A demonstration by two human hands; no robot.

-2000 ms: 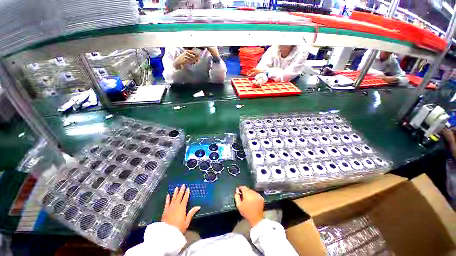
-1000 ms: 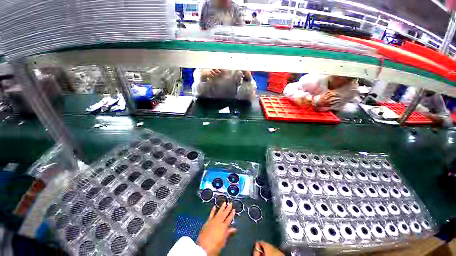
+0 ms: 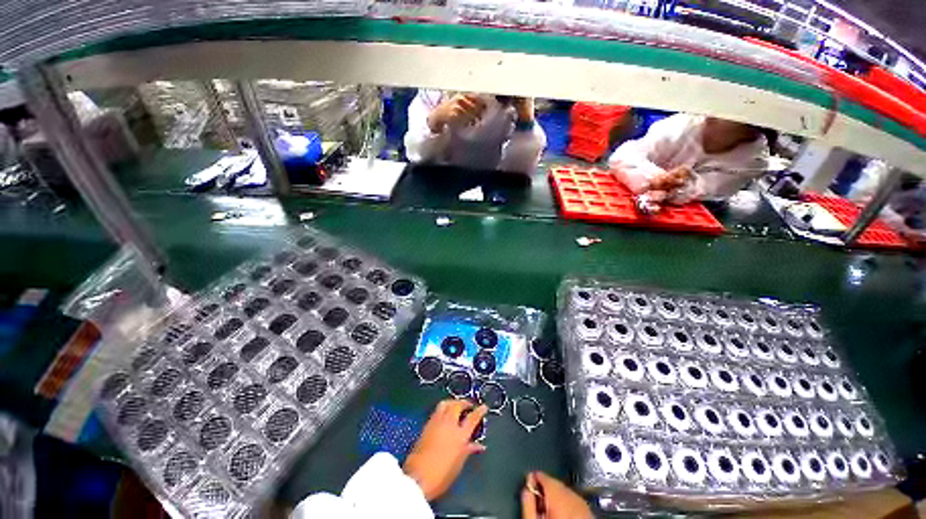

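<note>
My left hand (image 3: 444, 448) has its fingertips on a round black watch case (image 3: 474, 414), partly hidden by the fingers. My right hand (image 3: 556, 500) is cut off by the bottom edge and holds a slim dark tool (image 3: 535, 489); its tip is unclear. Several loose watch cases (image 3: 528, 413) lie beyond my hands. More dark rounds (image 3: 452, 347) sit on a clear bag with a bright blue patch (image 3: 435, 329). A small blue dotted sheet (image 3: 390, 431) lies left of my left hand.
A clear tray of dark rounds (image 3: 282, 370) stands left; a tray of white-ringed parts (image 3: 711, 390) stands right. A cardboard edge (image 3: 858, 504) shows lower right. A metal post (image 3: 96, 177) and overhead shelf (image 3: 437, 66) frame the bench. Across it, people sit by red trays (image 3: 599, 193).
Since one second ago, the view has shifted, and my left fingers have closed around the lowest loose case. Earlier, my left hand lay flat beside the blue dotted sheet. My right hand still holds the tool.
</note>
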